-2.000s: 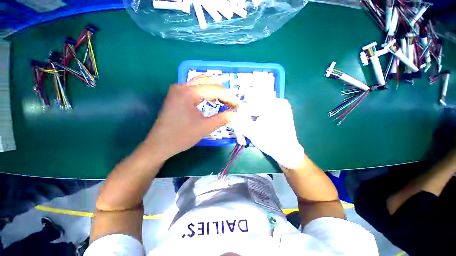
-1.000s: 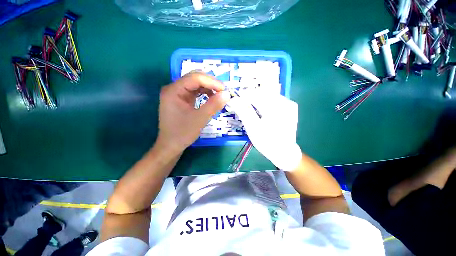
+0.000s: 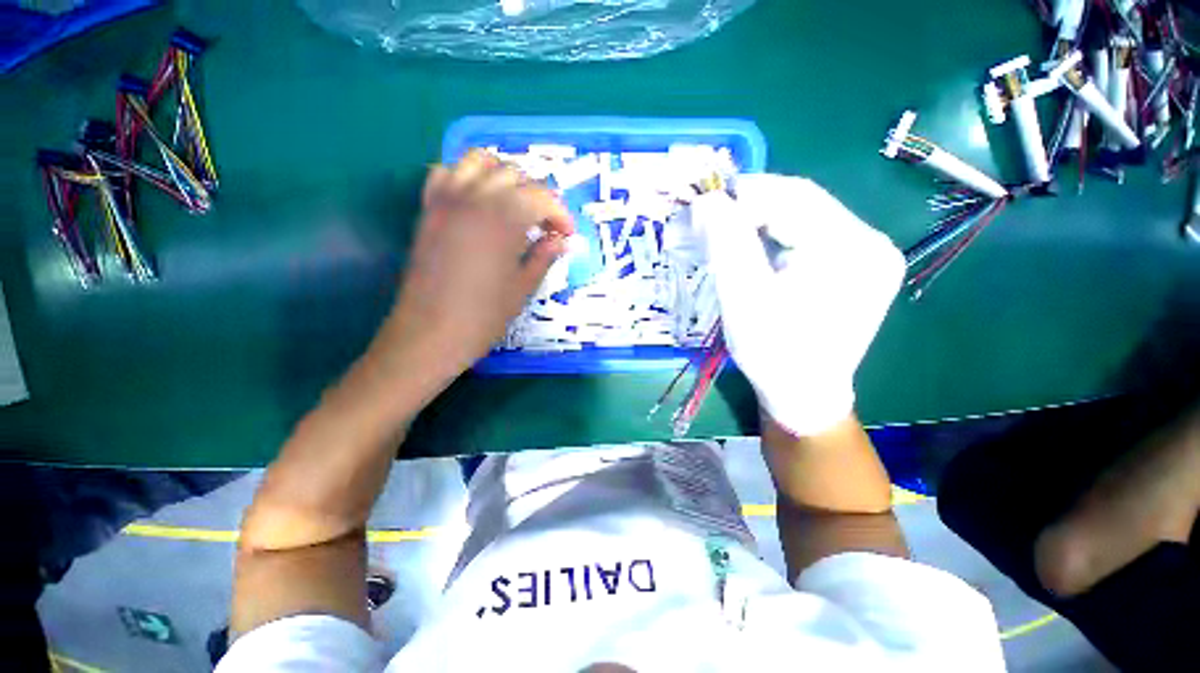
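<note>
My left hand (image 3: 474,250), bare, is over the left side of the blue tray (image 3: 599,128). Its thumb and fingers are close together by a small white spot; whether they grip a piece is unclear. My right hand (image 3: 809,296), in a white glove, is over the tray's right side, shut on a wire harness (image 3: 704,381). Its red and dark wires hang below the glove, and its coloured end shows at the fingertips; the middle is hidden in the palm. Small flat white pieces (image 3: 592,316) fill the tray.
Unfinished harnesses (image 3: 125,184) lie at the left on the green bench (image 3: 316,158). Assemblies with white tubes (image 3: 967,171) are piled at the right. A clear plastic bag (image 3: 526,33) is behind the tray. Another person's arm (image 3: 1119,513) is at the lower right.
My hands, together over the tray before, are now apart. The right hand has moved right with the harness, and the left hand slightly left. More white pieces show between them.
</note>
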